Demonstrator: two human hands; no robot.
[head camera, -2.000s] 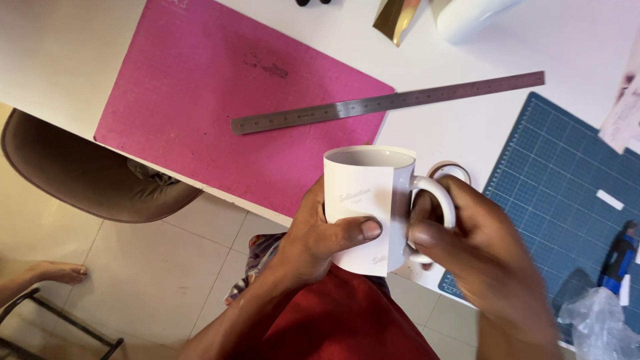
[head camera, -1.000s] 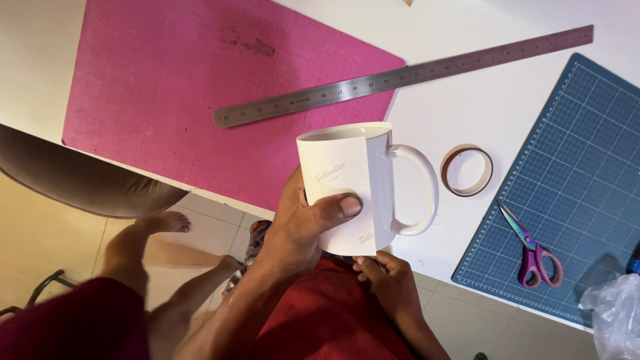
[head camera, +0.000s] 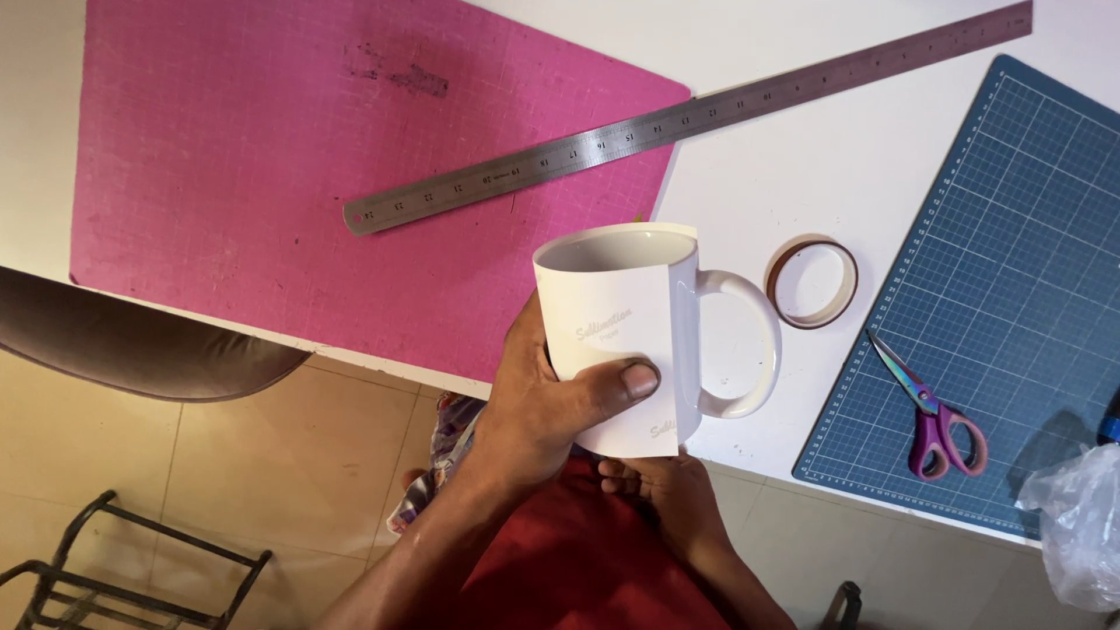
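Observation:
My left hand (head camera: 560, 394) grips a white ceramic mug (head camera: 687, 350) upright, its thumb pressed on a sheet of sublimation paper (head camera: 608, 306) wrapped around the mug's side. The paper's straight edge lies near the handle, and a strip of it rises just above the rim. Below the mug's base is my right hand (head camera: 661, 490), fingers curled; its fingertips are partly hidden, and whether it touches the paper or mug I cannot tell. A roll of brown tape (head camera: 812, 284) rests on the white table right of the handle.
A steel ruler (head camera: 560, 157) lies across a pink cutting mat (head camera: 262, 192) and the white table (head camera: 752, 184). Scissors with purple handles (head camera: 936, 420) lie on a blue cutting mat (head camera: 1032, 262). Crumpled clear plastic (head camera: 1081, 525) is at the lower right, a rounded brown seat (head camera: 131, 341) at left.
My right hand has gone from beside the mug's handle to below its base. The tape roll, seen by that hand two seconds ago, lies on the table. A person's legs at lower left have left view.

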